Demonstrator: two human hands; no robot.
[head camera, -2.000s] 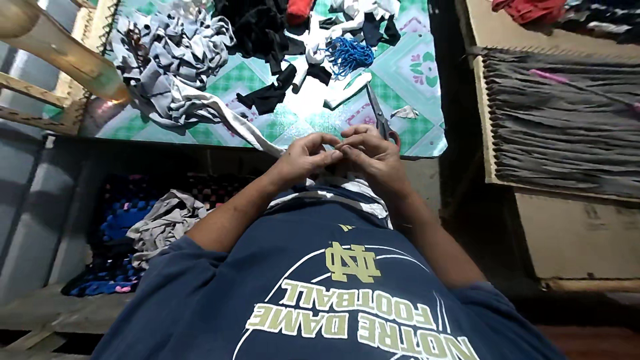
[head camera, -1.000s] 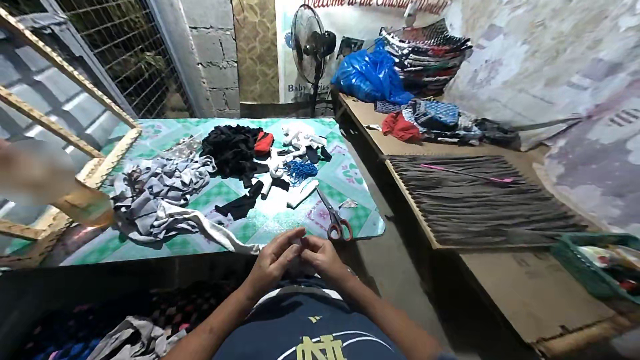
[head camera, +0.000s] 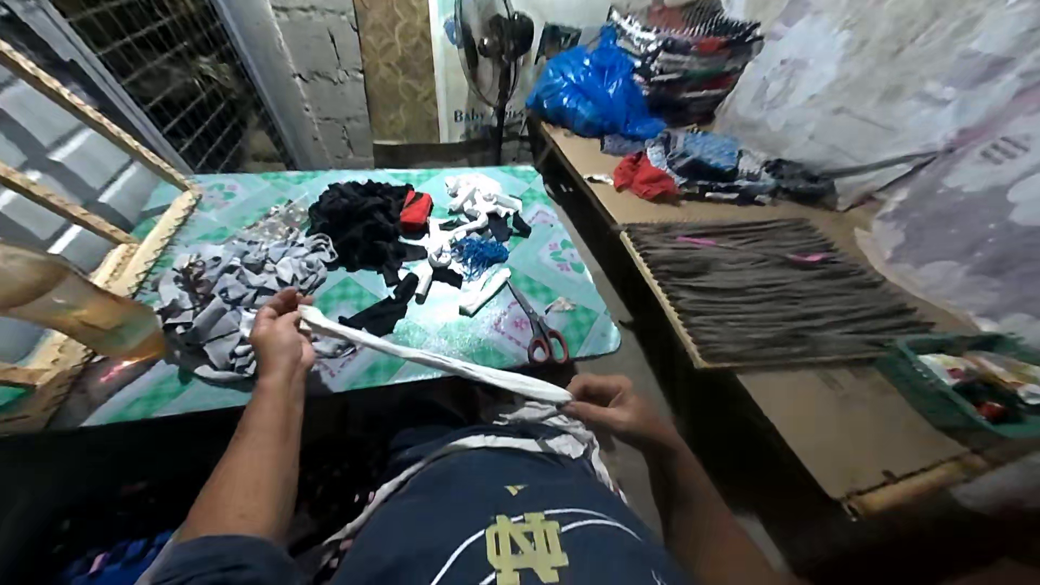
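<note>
A white fabric strip (head camera: 439, 357) is stretched between my hands above the table's near edge. My left hand (head camera: 283, 335) grips its far end, beside a heap of grey fabric strips (head camera: 215, 313). Near my waist, my right hand (head camera: 605, 402) pinches the other end, and more pale strip lies bunched and looped across my lap. Scissors with red-and-black handles (head camera: 540, 329) rest on the tabletop beyond my right hand. Black fabric strips (head camera: 357, 223), white fabric pieces (head camera: 475, 199) and a blue stringy bundle (head camera: 479, 256) lie farther back.
A green patterned table (head camera: 601, 325) is in front. On the left stand a wooden frame (head camera: 154, 236) and a bottle (head camera: 81, 305), partly cut off. The right bench holds a frame of dark strips (head camera: 764, 292), a green basket (head camera: 934, 390) and a blue plastic bag (head camera: 593, 89).
My hands were together near my waist; now they are wide apart, the left one out to the left, with the white strip drawn between them. The view has tilted up since the oldest frame.
</note>
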